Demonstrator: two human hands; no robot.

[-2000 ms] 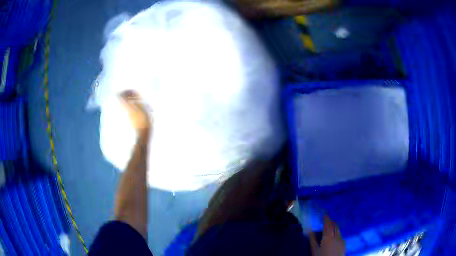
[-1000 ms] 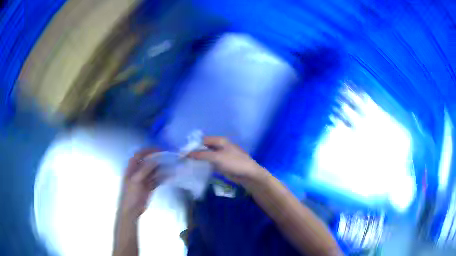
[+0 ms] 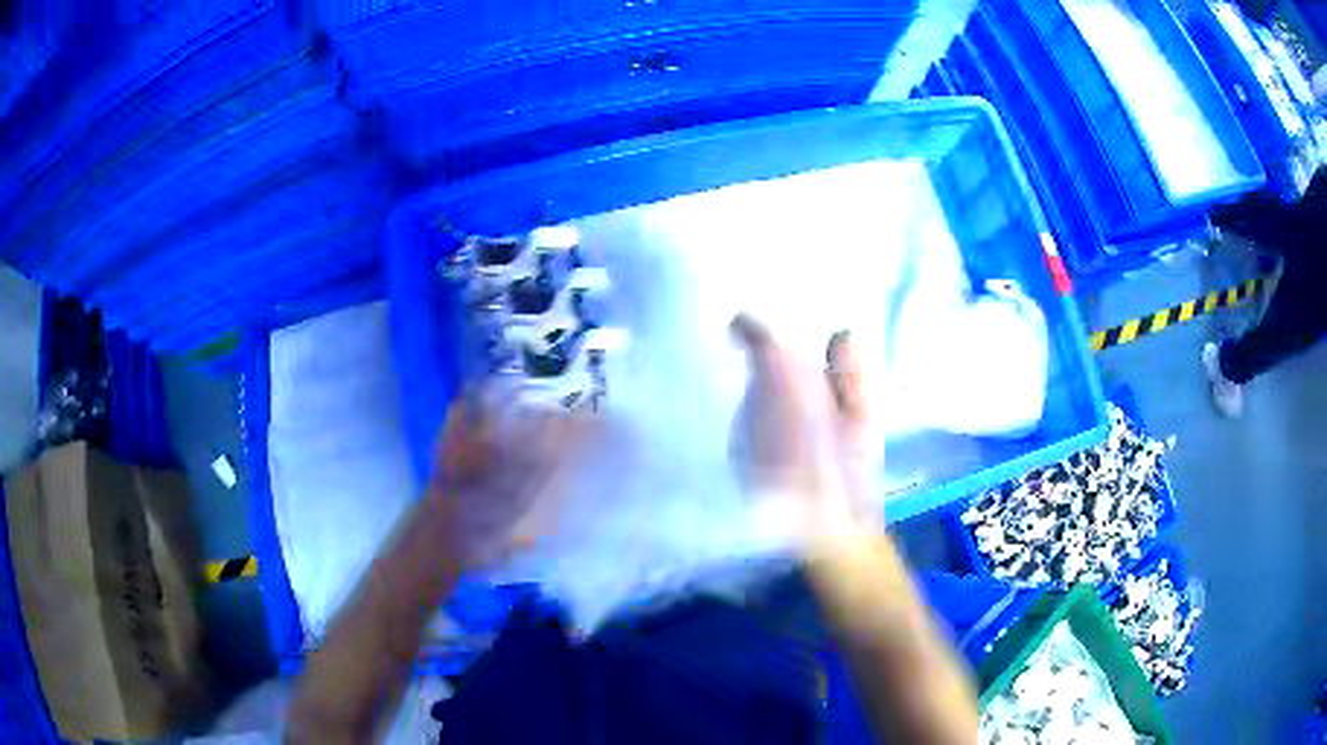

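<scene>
The large blue work crate (image 3: 1026,218) has a white lining. Several white-and-black moulded assemblies (image 3: 542,299) stand in a row at its left end, and a white bundle (image 3: 990,357) lies at its right end. My left hand (image 3: 517,473) and my right hand (image 3: 801,422) are over the crate's near side, both blurred. A thin translucent plastic bag (image 3: 655,531) spreads between them, and my left hand grips its left side. My right hand's fingertips point up and apart at the bag's right side; its hold is unclear. No assembly can be made out in the bag.
A smaller white-lined blue crate (image 3: 342,466) and a brown carton (image 3: 109,597) are on the left. Stacked blue crates (image 3: 626,73) rise behind. Crates of loose pieces (image 3: 1070,510) and a green crate (image 3: 1135,684) are at lower right. A person's leg (image 3: 1273,320) shows at far right.
The view has swung from the big white floor heap to the work crate. My hands, together on thin film one second ago, are now farther apart with the bag spread between them.
</scene>
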